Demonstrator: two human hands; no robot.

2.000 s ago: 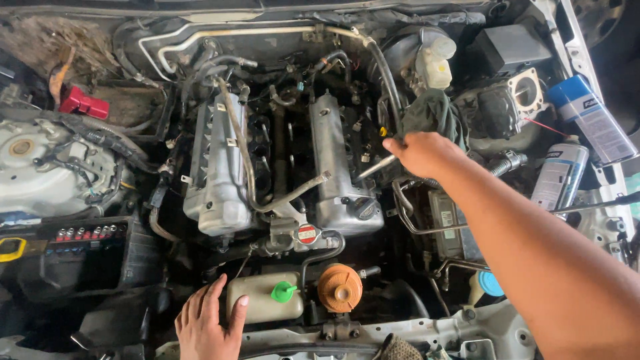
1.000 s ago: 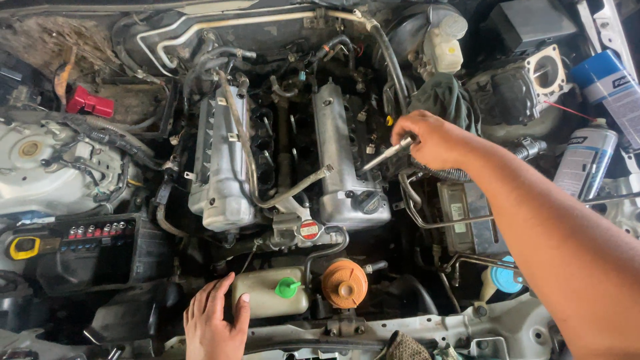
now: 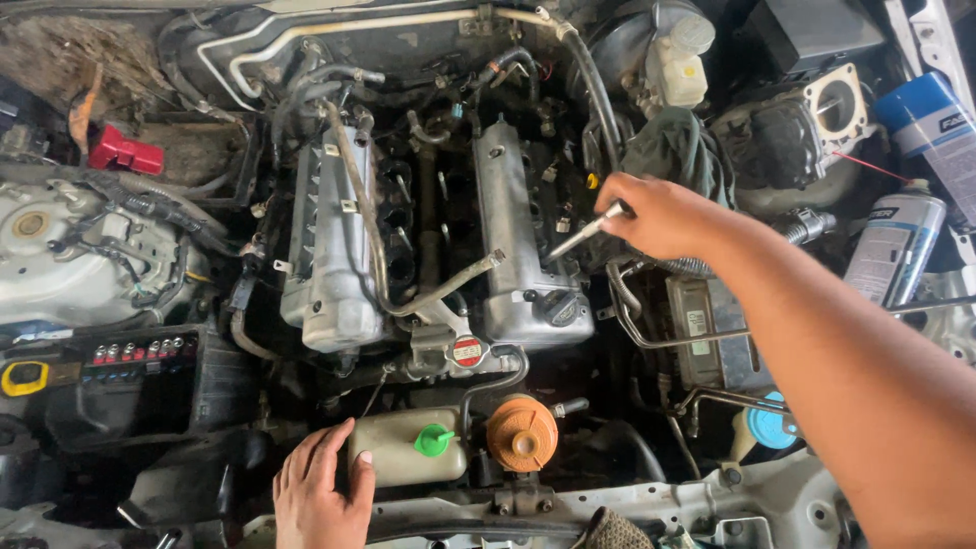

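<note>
My right hand (image 3: pixel 659 217) grips a metal ratchet or bar-like tool (image 3: pixel 583 236), whose lower end points down beside the right silver valve cover (image 3: pixel 507 221) of a car engine. What that end touches is hidden. My left hand (image 3: pixel 324 484) rests with fingers spread against the left end of a whitish plastic reservoir (image 3: pixel 404 450) with a green cap (image 3: pixel 434 440). To the reservoir's right is an orange round cap (image 3: pixel 522 433). A bent metal pipe (image 3: pixel 368 221) crosses the left valve cover (image 3: pixel 324 259). A radiator cap with a red label (image 3: pixel 467 351) sits between the covers and the reservoir.
Two spray cans (image 3: pixel 888 240) lean at the right by a throttle body (image 3: pixel 836 105). A dark cloth (image 3: pixel 675 149) lies behind my right hand. A row of small sockets (image 3: pixel 137 351) stands on a black tray at left. A metal pipe (image 3: pixel 686 339) runs under my right forearm.
My right hand has kept hold of the metal tool, and the tool's angle has shifted. My left hand stays at the reservoir.
</note>
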